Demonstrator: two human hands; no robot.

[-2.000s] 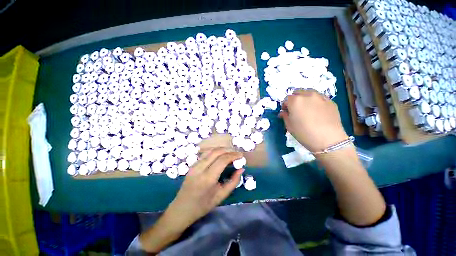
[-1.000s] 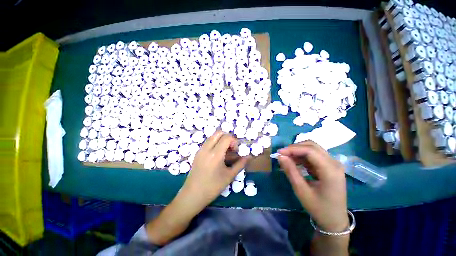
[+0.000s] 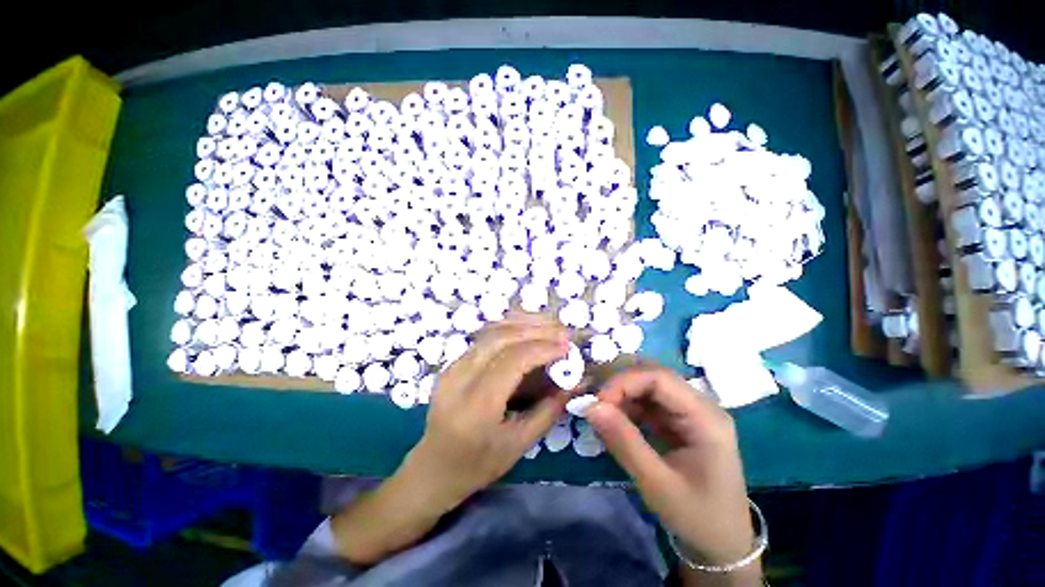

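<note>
My left hand (image 3: 487, 396) is at the near edge of the rows, its fingertips around one small cylindrical unit (image 3: 566, 370) whose white top has a dark centre hole. My right hand (image 3: 676, 441) pinches a thin white cap (image 3: 582, 405) just below and right of that unit. Many white-topped units (image 3: 378, 229) stand in dense rows on a cardboard sheet (image 3: 619, 115). A few more units (image 3: 559, 437) sit between my hands near the bench edge, partly hidden by my right fingers. A loose pile of white caps (image 3: 739, 206) lies right of the rows.
A squeeze bottle (image 3: 837, 399) lies at right beside a white wipe (image 3: 745, 344). Stacked cardboard layers of units (image 3: 963, 195) stand at far right. A yellow tray (image 3: 52, 287) and a crumpled white strip (image 3: 111, 315) are at left. A blue crate (image 3: 172, 493) is below.
My right hand first left the cap pile with a cap, then moved left, bringing it close to the unit at my left fingertips. The camera view has shifted.
</note>
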